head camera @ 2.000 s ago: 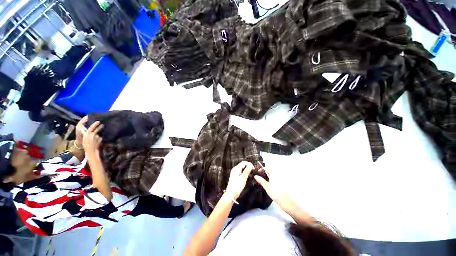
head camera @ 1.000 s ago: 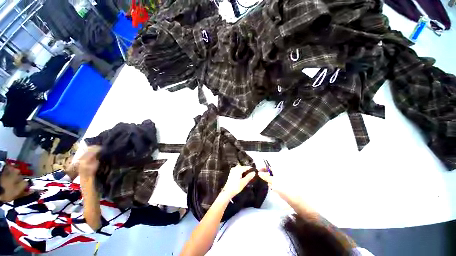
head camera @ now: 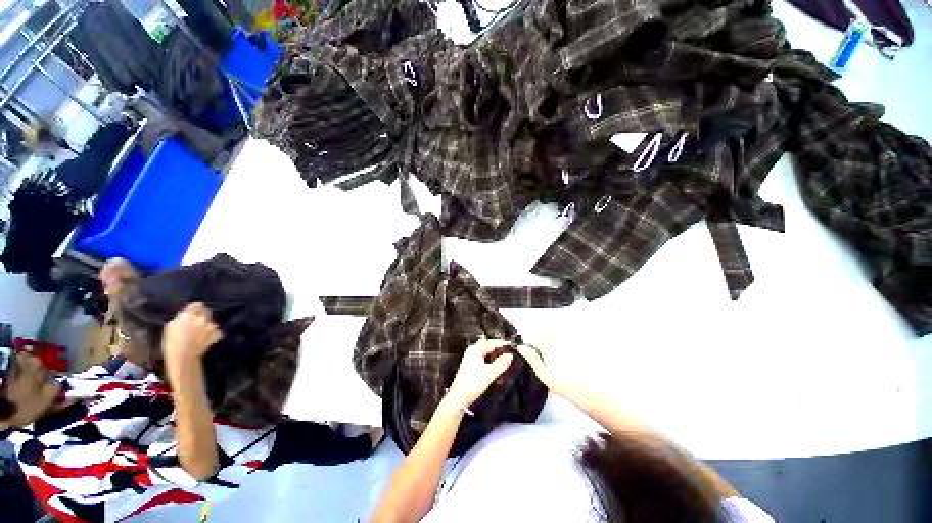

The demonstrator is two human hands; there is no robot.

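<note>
A dark brown plaid garment lies bunched on the white table in front of me, its dark lining showing at the lower left. My left hand pinches the cloth at its right part. My right hand is close beside it, fingertips closed at the same edge of cloth. A small dark tool seen at my right hand a second ago cannot be made out now; the fingers may hide it. A plaid tie lies flat to the right of the garment, and another strip end lies to its left.
A large plaid garment heap with white loops covers the far side of the white table. A blue item stands far right. At left, a person handles another dark garment. A blue bin is behind.
The dark tool at my right hand has gone from sight, and my right fingertips are closer to the cloth edge. The person at left has moved their garment left. The view has shifted slightly.
</note>
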